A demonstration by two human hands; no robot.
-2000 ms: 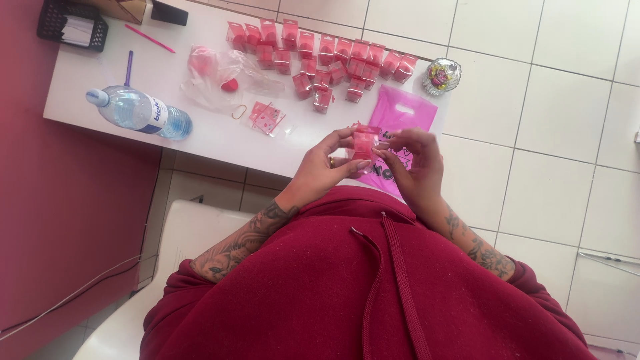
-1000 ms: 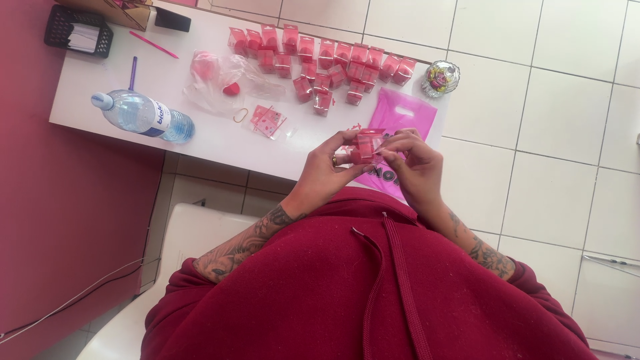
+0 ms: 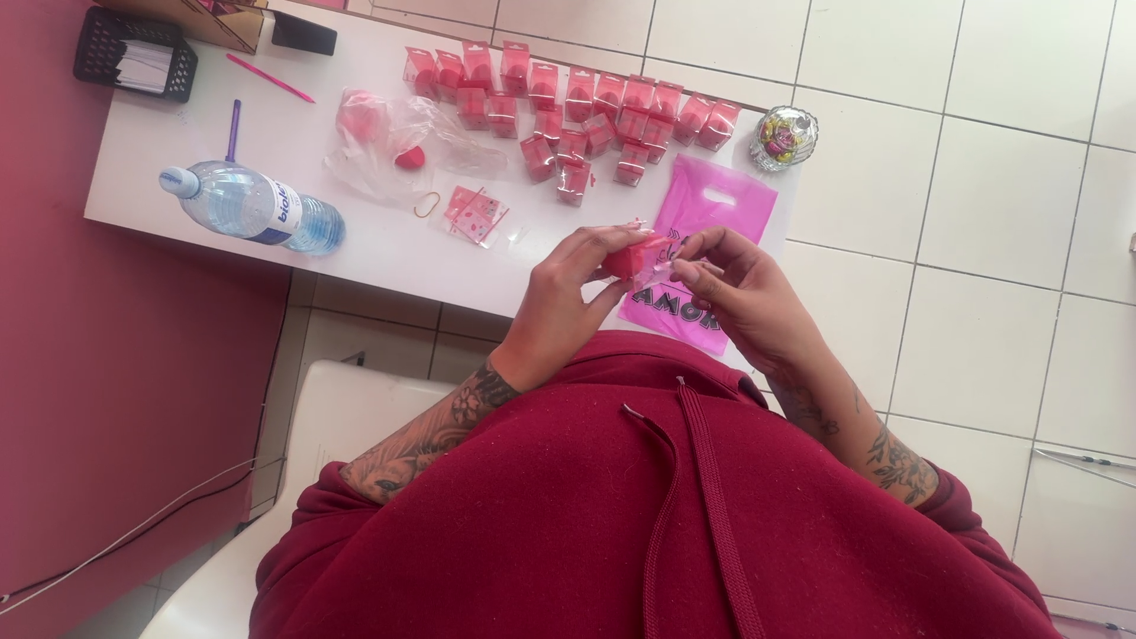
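My left hand [image 3: 568,288] grips a small clear-and-red plastic box [image 3: 628,259] with something red inside. At its right side, the fingertips of my right hand [image 3: 732,280] pinch the box's clear plastic end. Both hands are above a pink plastic bag [image 3: 723,206] at the table's near edge. Several similar boxes [image 3: 579,94] stand and lie in loose rows at the far side. Left of them, a red sponge-like piece [image 3: 410,158] rests on a crumpled clear bag [image 3: 373,160]. A flat printed packet [image 3: 477,216] and a rubber band [image 3: 427,205] lie nearer me.
The white table [image 3: 133,191] also holds a water bottle [image 3: 266,209], a purple pen [image 3: 233,130], a pink pen [image 3: 270,77], a black basket [image 3: 133,55] and a glass dish [image 3: 783,138] at the right corner. A white chair [image 3: 328,417] is beside me.
The held box has turned in my left hand, and its clear end now faces right. My right hand's fingers have shifted onto that end.
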